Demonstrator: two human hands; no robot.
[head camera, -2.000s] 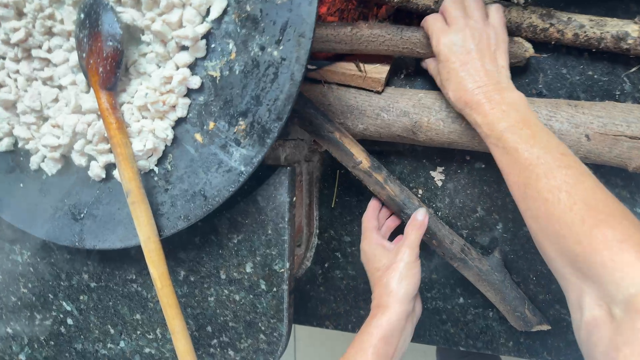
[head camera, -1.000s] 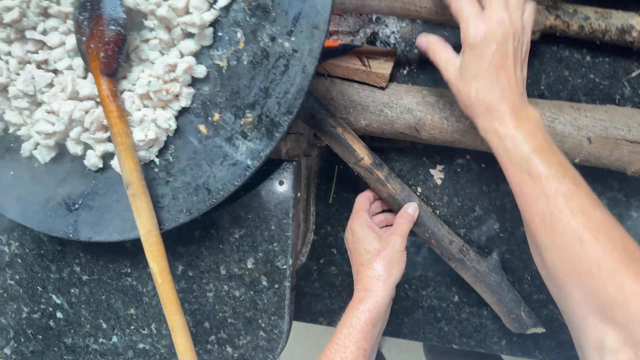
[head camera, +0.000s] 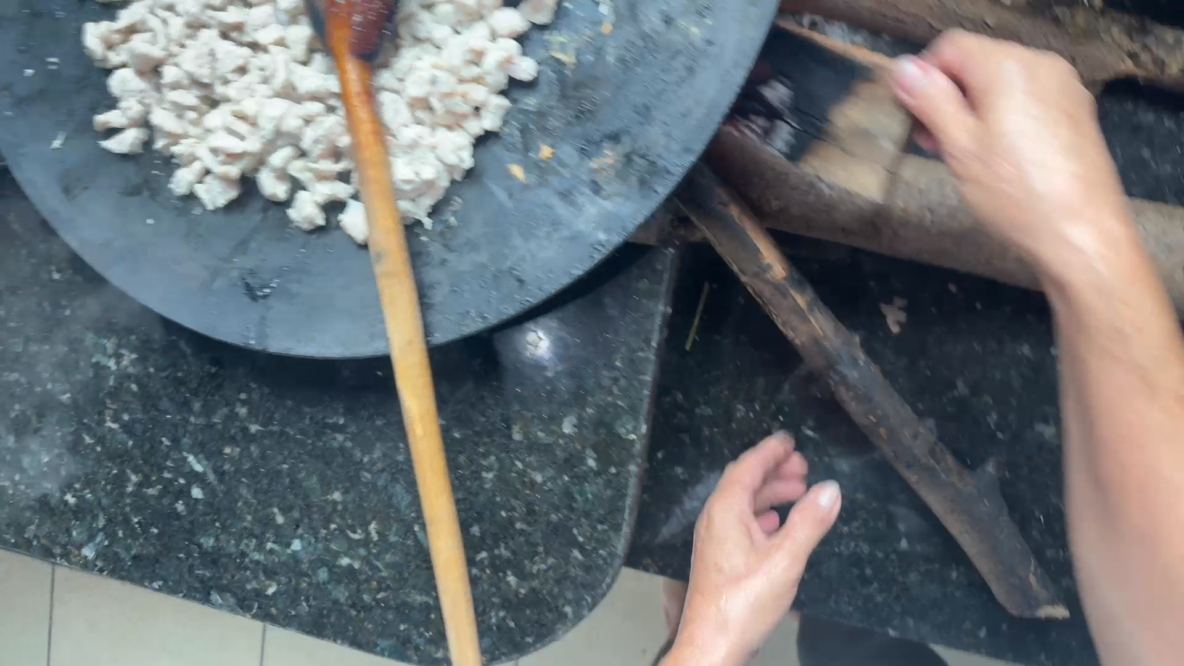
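Note:
My right hand grips a short split piece of firewood, charred at its left end, above a thick log. Below it, my left hand is empty with fingers apart, left of a dark, charred branch. That branch slants from under the pan down to the right. On a large round black griddle pan lie many small pale chunks of food. A wooden spoon rests across them, its dark bowl at the top and its handle past the pan's rim.
The pan stands over a dark speckled stone counter with a rounded corner. More logs lie at the upper right, and ash shows beside the pan. Pale floor tiles are below the counter.
My left hand has let go of the charred branch and moved away from it. My right hand, open a second ago, now holds the split wood piece. The view has shifted.

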